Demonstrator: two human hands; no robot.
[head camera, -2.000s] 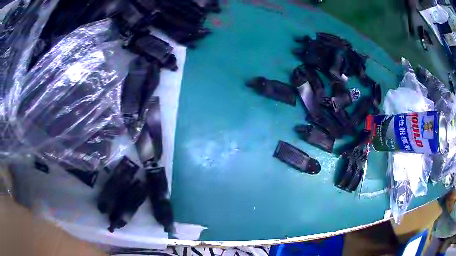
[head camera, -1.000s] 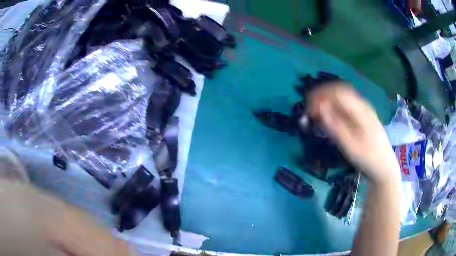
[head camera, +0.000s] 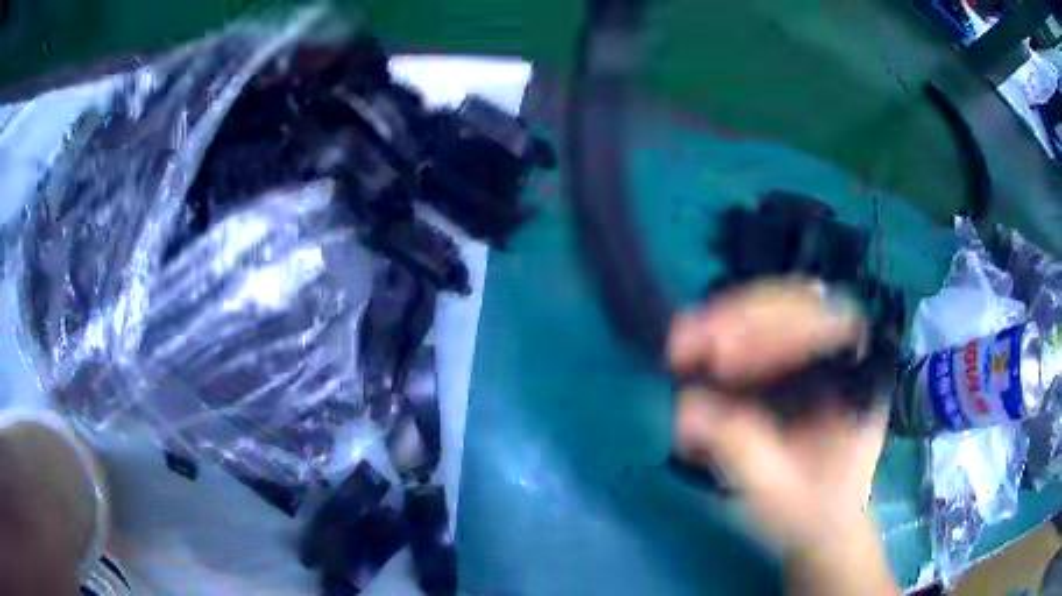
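Note:
My right hand (head camera: 792, 419) is blurred over the right side of the teal bench top (head camera: 547, 489). Its thumb and fingers close on the lower end of a black headband (head camera: 600, 198), whose arc rises to the top of the picture. Small black slider parts (head camera: 792, 227) lie heaped behind and under my right hand. Another heap of black parts (head camera: 349, 524) lies at left on a white sheet (head camera: 472, 314), partly under a clear plastic bag (head camera: 233, 291). My left hand is not clearly visible; a blurred skin-coloured shape is cut off at the lower left edge.
A blue and silver can (head camera: 972, 378) lies at right on crumpled clear bags (head camera: 984, 466). The dark green conveyor belt (head camera: 792, 70) runs beyond the bench. A black arc (head camera: 964, 151) lies on it at upper right.
My right hand has come in over the right-hand parts, then down and nearer, and now holds a headband. The view has shifted, so the left heap sits lower and further right.

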